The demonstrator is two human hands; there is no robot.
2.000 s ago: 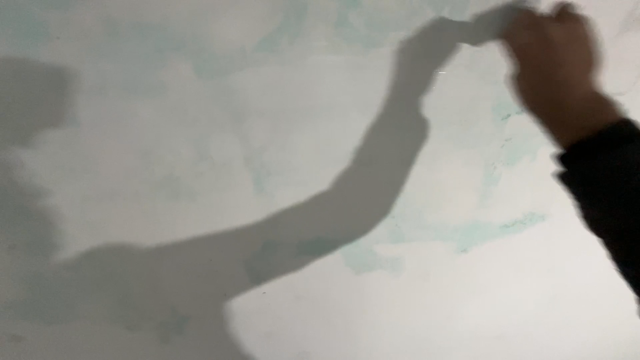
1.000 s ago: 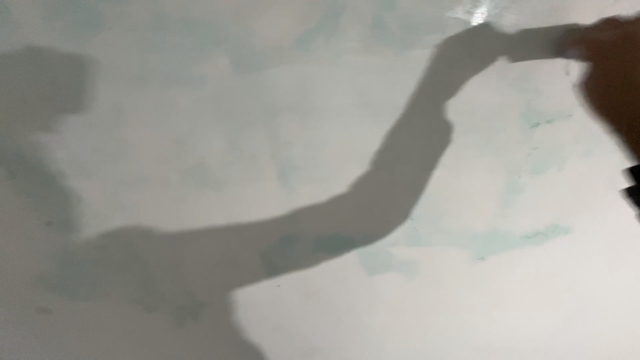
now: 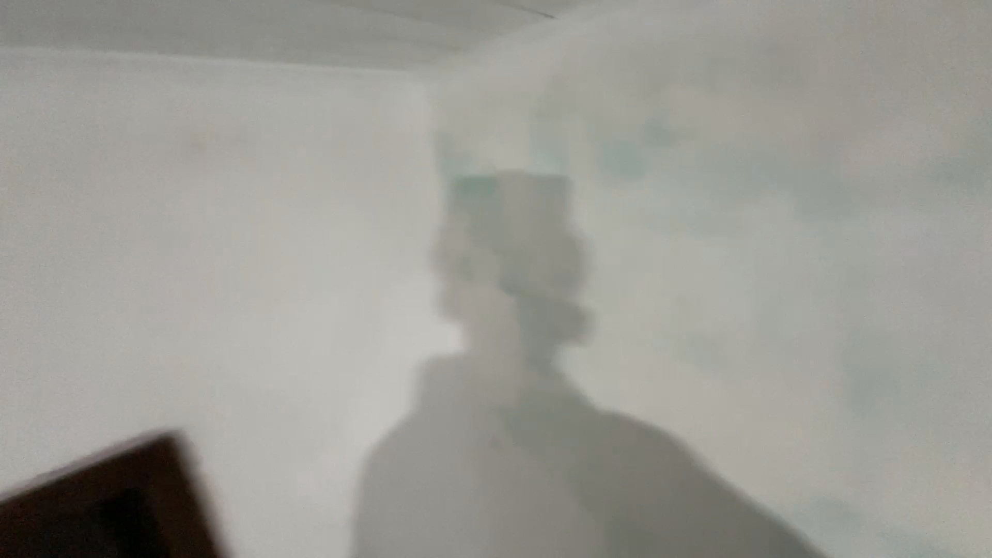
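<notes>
Neither my left hand nor my right hand shows in the head view. A whitish wall (image 3: 775, 310) with faint green patches fills the right side, and a paler wall (image 3: 232, 256) meets it at a corner. My head and shoulders cast a grey shadow (image 3: 496, 465) across the middle, around that corner. Motion blur softens the whole view.
A dark brown object (image 3: 167, 473) with a squared corner, too blurred to name, juts in at the lower left in front of the paler wall. The grey ceiling (image 3: 232, 31) runs along the top.
The view has swung strongly to the left and up, to the room's corner. My right hand, at the wall on the right side before, has left the view.
</notes>
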